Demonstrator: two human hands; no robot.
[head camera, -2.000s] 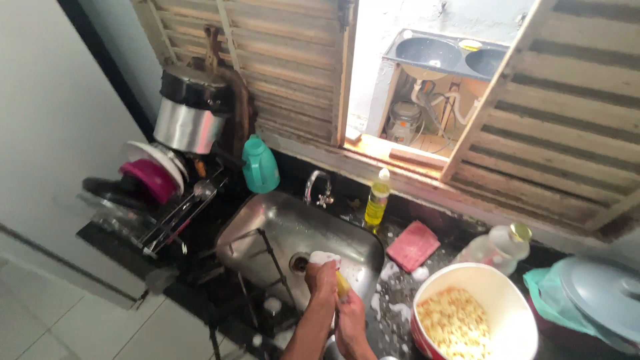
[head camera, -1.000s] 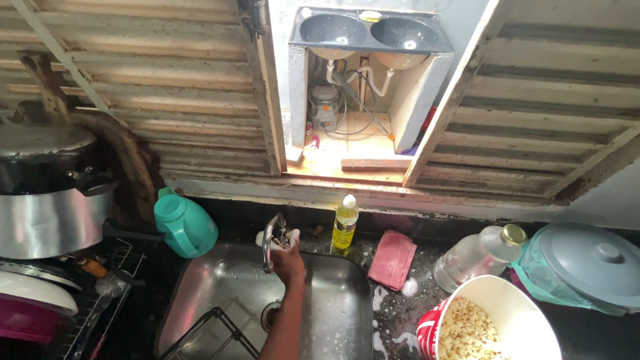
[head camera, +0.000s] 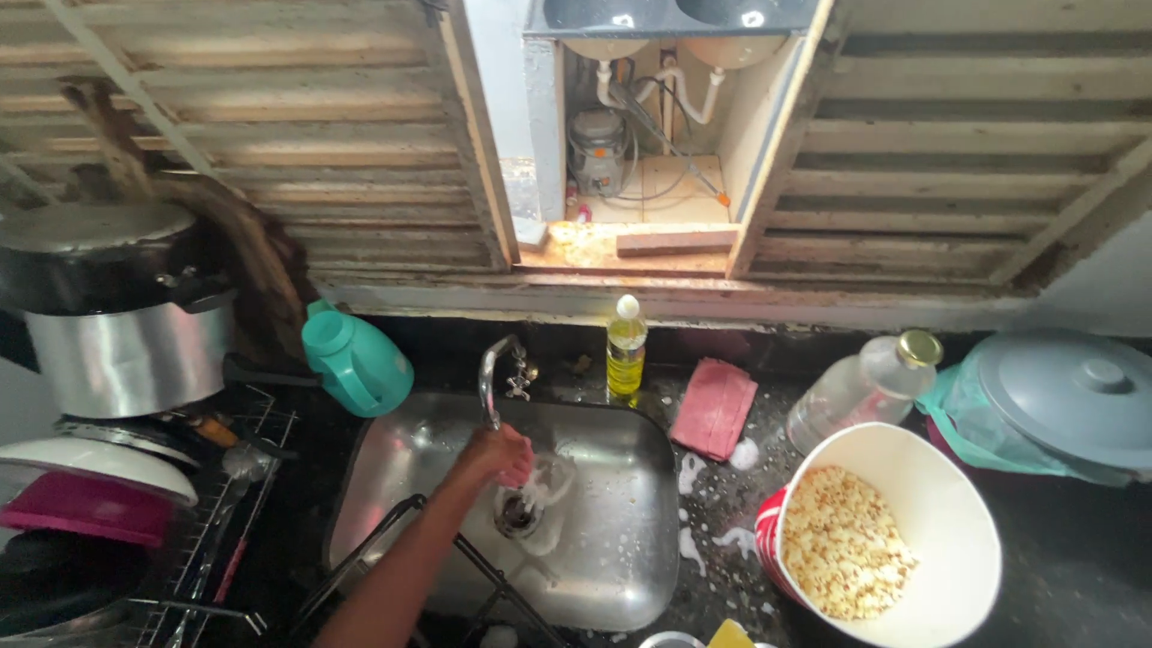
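Observation:
My left hand (head camera: 506, 455) is just below the spout of the curved metal faucet (head camera: 489, 382), over the stainless steel sink (head camera: 612, 540). Its fingers are bent down and blurred, so their exact pose is unclear, and no object shows in them. Splashing water (head camera: 549, 481) lies beside the fingers, near the drain (head camera: 517, 515). My right hand is out of view. At the bottom edge a yellow object (head camera: 731, 635) shows partly beside a metal rim (head camera: 670, 640). A bottle of yellow liquid (head camera: 625, 355) stands behind the sink, and a folded pink cloth (head camera: 715, 409) lies to its right.
A bucket of popcorn (head camera: 954, 540), a clear bottle (head camera: 846, 387) and a grey-lidded container (head camera: 1062, 396) stand at right. A teal jug (head camera: 360, 364), a large pot (head camera: 126, 351) and a dish rack (head camera: 211, 531) are at left. Black metal bars (head camera: 495, 576) cross the sink's front.
Both hands were low over the sink two seconds ago. One second ago a hand was up at the faucet; now my left hand is below the spout, with water splashing. The view has shifted.

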